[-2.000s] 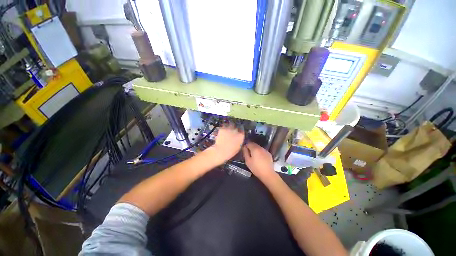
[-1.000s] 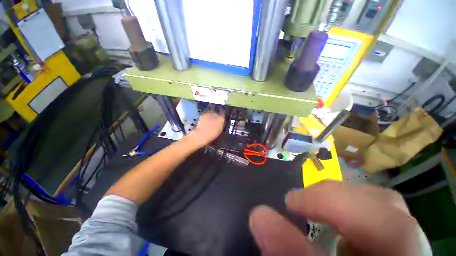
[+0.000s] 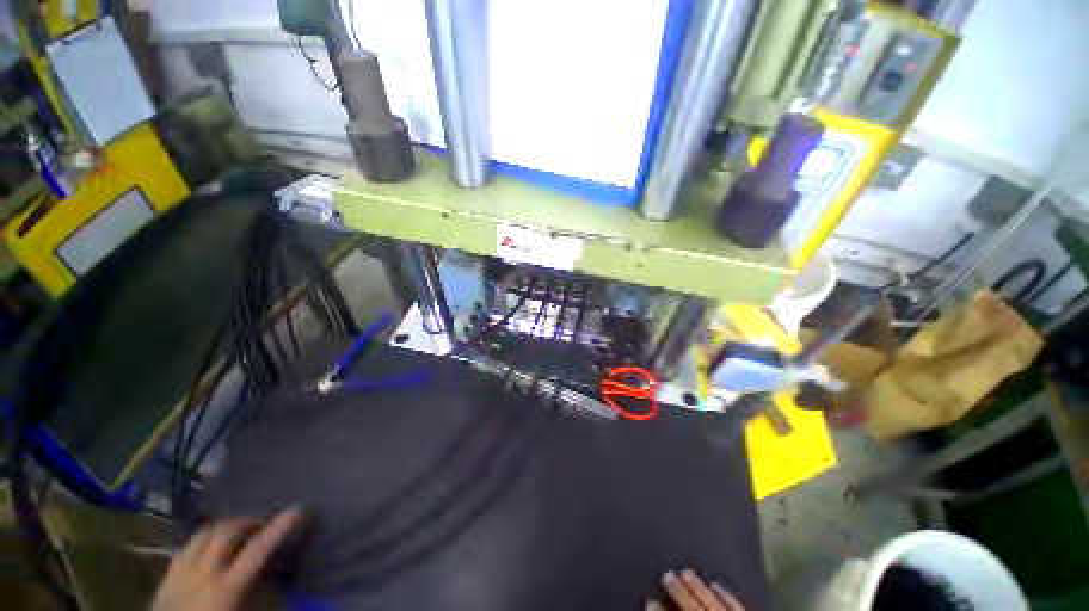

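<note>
My left hand [image 3: 227, 561] is low at the left, on the front left of the black-covered table [image 3: 597, 513]; it is partly blurred. My right hand [image 3: 699, 593] is cut off by the bottom edge, with only its fingers in view. Black cables [image 3: 460, 477] curve over the table, their ends at a silver loading bar [image 3: 543, 388] in front of the mould. The lower mould [image 3: 555, 316] shows under the press, with several dark cables or strips across it. Scissors with orange-red handles [image 3: 629, 394] lie right of the bar.
The pale green platen [image 3: 669, 259] spans above the mould. Blue-handled cutters [image 3: 358, 358] lie left of the bar. Hanging black cables [image 3: 257, 298] and a dark green side table [image 3: 131, 346] are at left. A white bucket [image 3: 872, 573] with black scrap stands on the floor at right.
Both hands have left the mould area and moved down toward the near edge of the table. The mould and scissors, earlier hidden by the hands, are now uncovered. The view has shifted slightly.
</note>
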